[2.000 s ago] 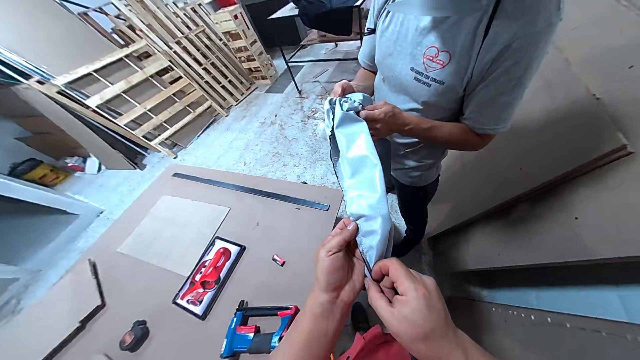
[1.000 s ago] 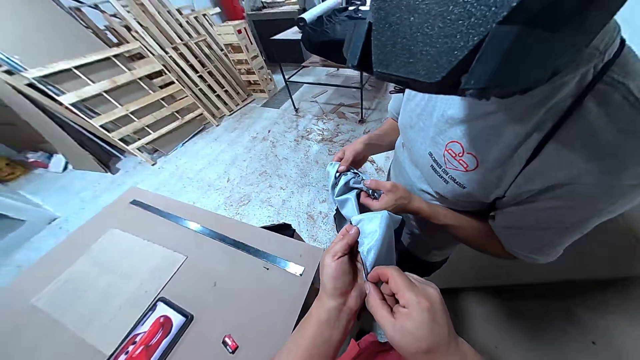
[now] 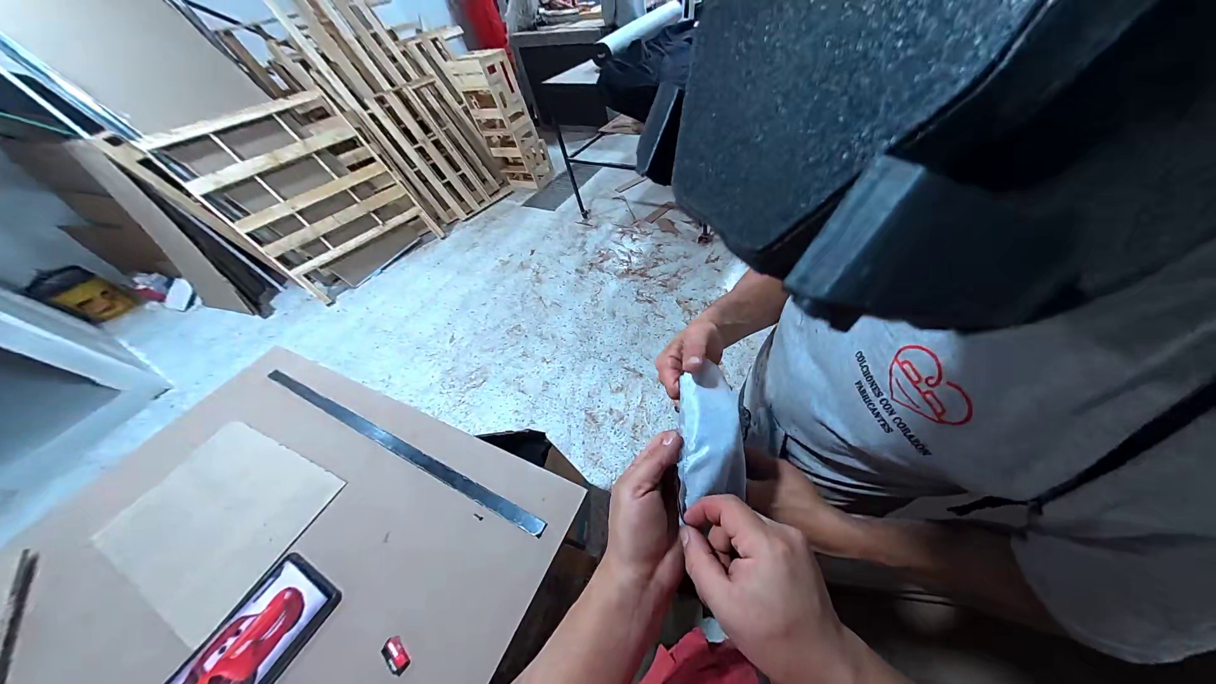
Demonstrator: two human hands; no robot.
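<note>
A strip of pale blue-grey fabric is held between my hands and a co-worker's. My left hand grips its left edge, thumb up along the cloth. Just right of that, my right hand pinches the lower edge between thumb and index finger. The co-worker's one hand holds the upper end; the other hand is partly hidden behind the cloth and my right hand.
At left, a board-topped table bears a metal ruler, a thin rectangular sheet, a phone and a small red object. Wooden pallet frames lean behind. The co-worker in a grey shirt stands close at right.
The co-worker has moved closer and farther right in view. The fabric, long and stretched at first, now shows as a short folded piece between our hands. The view has shifted, and the stapler is out of it.
</note>
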